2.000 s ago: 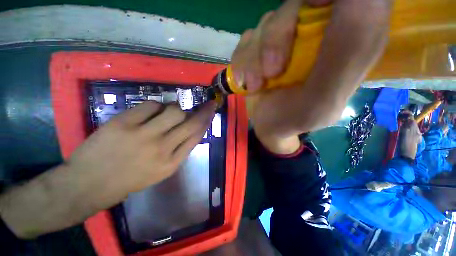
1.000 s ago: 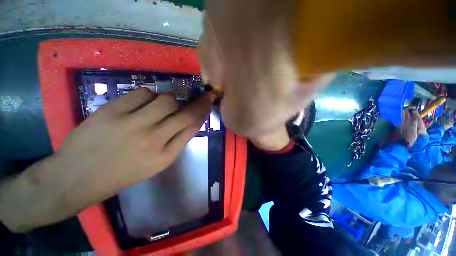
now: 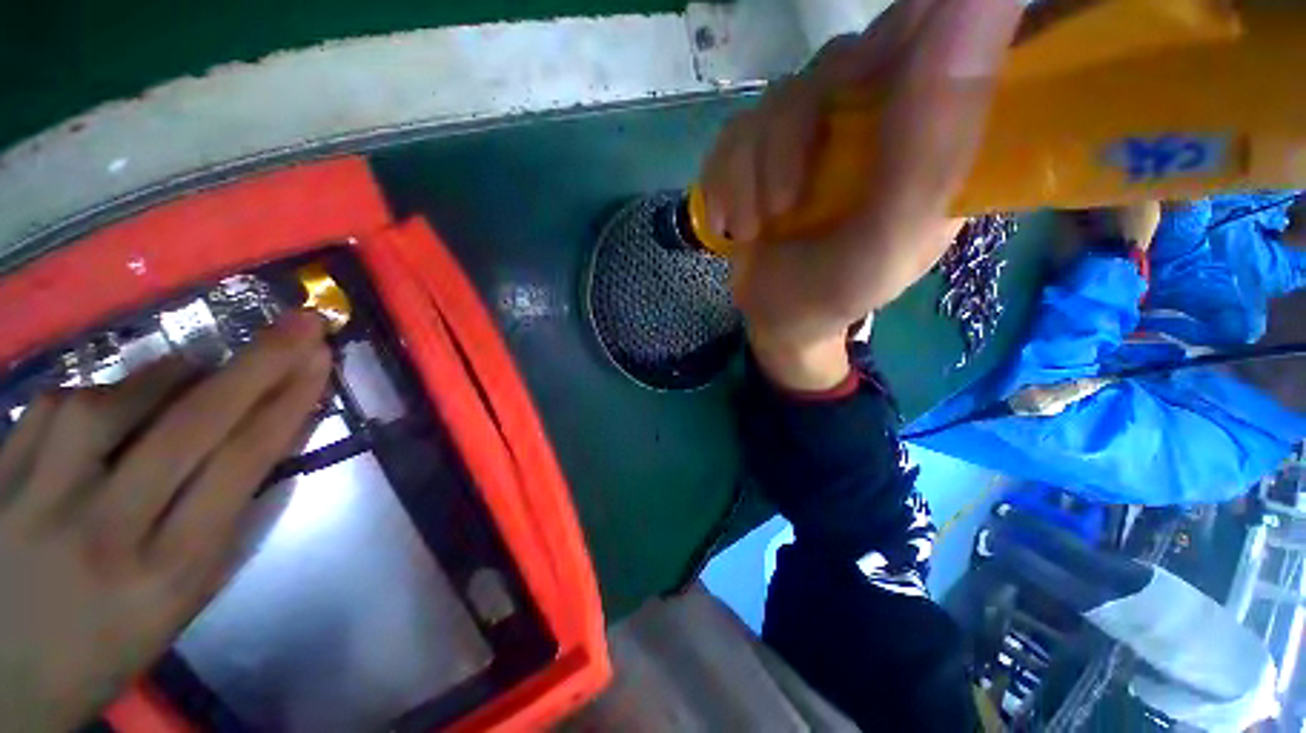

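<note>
The black open tablet housing (image 3: pixel 501 623) lies in the red-orange frame (image 3: pixel 494 430) at the left, with a large silvery plate (image 3: pixel 337 587) in it. The main board (image 3: pixel 186 327) shows along its upper end, partly under my fingers. My left hand (image 3: pixel 158 473) lies flat over the tablet, fingertips beside an amber patch (image 3: pixel 325 298) at the board's corner. My right hand (image 3: pixel 852 201) grips the yellow-orange electric screwdriver (image 3: pixel 1089 129). The driver's dark tip is at the upper edge of the round screw dish (image 3: pixel 666 301), which holds grey speckled contents.
A pale metal rail (image 3: pixel 430 100) runs behind the green bench (image 3: pixel 616 487). A pile of small loose parts (image 3: pixel 977 279) lies right of my right hand. A person in blue (image 3: pixel 1146 415) is at the right, with a black cable crossing there.
My right hand and the screwdriver have moved right, from the board's corner to the dish. The view has shifted, so the tablet and frame appear further left and tilted. My left hand stays on the tablet.
</note>
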